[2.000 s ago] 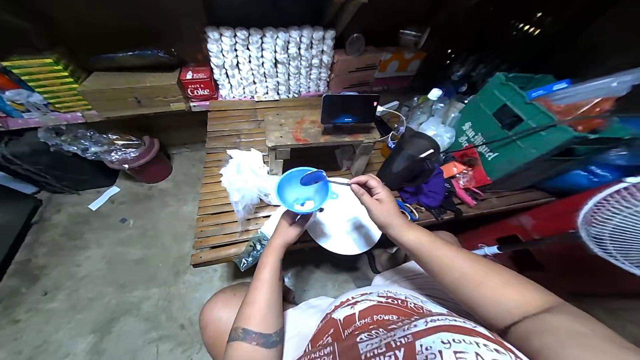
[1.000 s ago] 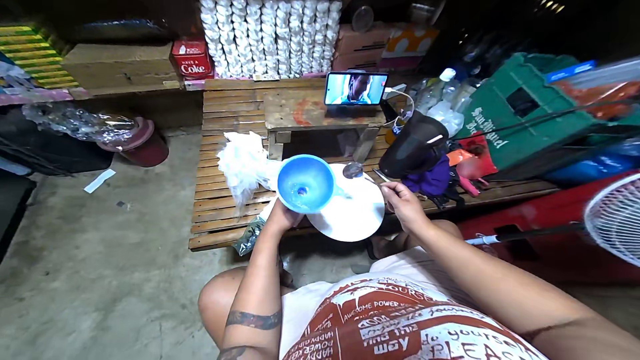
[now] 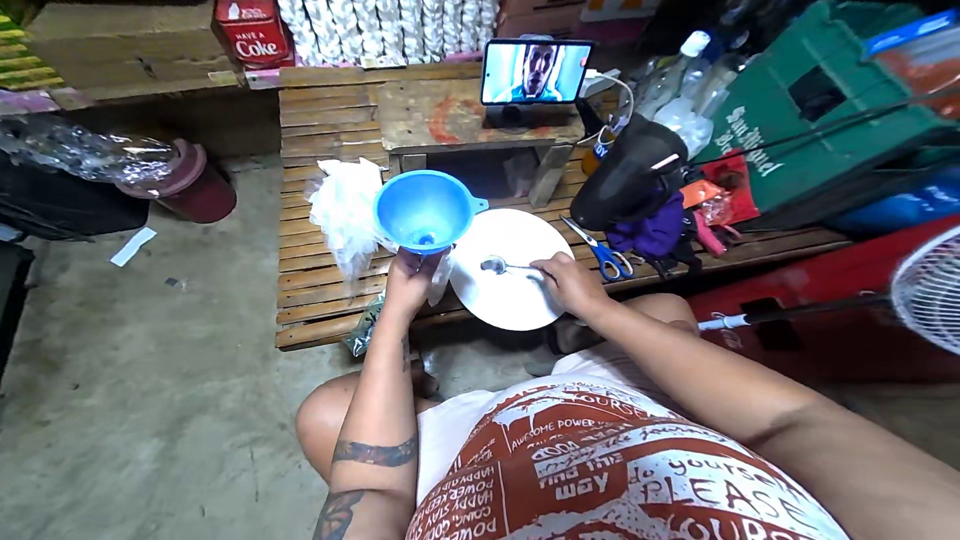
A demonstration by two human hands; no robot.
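My left hand (image 3: 412,281) holds a blue plastic funnel (image 3: 424,206) upright from below, with clear plastic hanging beside its stem. A little of something pale lies in the funnel's bottom. In my right hand (image 3: 574,285) is the handle of a metal spoon (image 3: 493,265), its bowl over a round white surface (image 3: 510,232) full of white material; whether it is a lid, plate or basin I cannot tell. White plastic bags (image 3: 345,210) lie left of the funnel. Blue-handled scissors (image 3: 609,259) lie right of the white round.
A low wooden stool (image 3: 420,124) on the slatted bamboo bench (image 3: 307,262) holds a lit phone (image 3: 534,73). Right are a dark container (image 3: 630,172), bottles (image 3: 679,67), a green crate (image 3: 810,112) and a fan (image 3: 930,289). A dark red bin (image 3: 199,187) stands left.
The spoon was over the funnel two seconds ago; my right hand has moved it away to the white round surface. The phone screen, dark earlier, now shows a picture.
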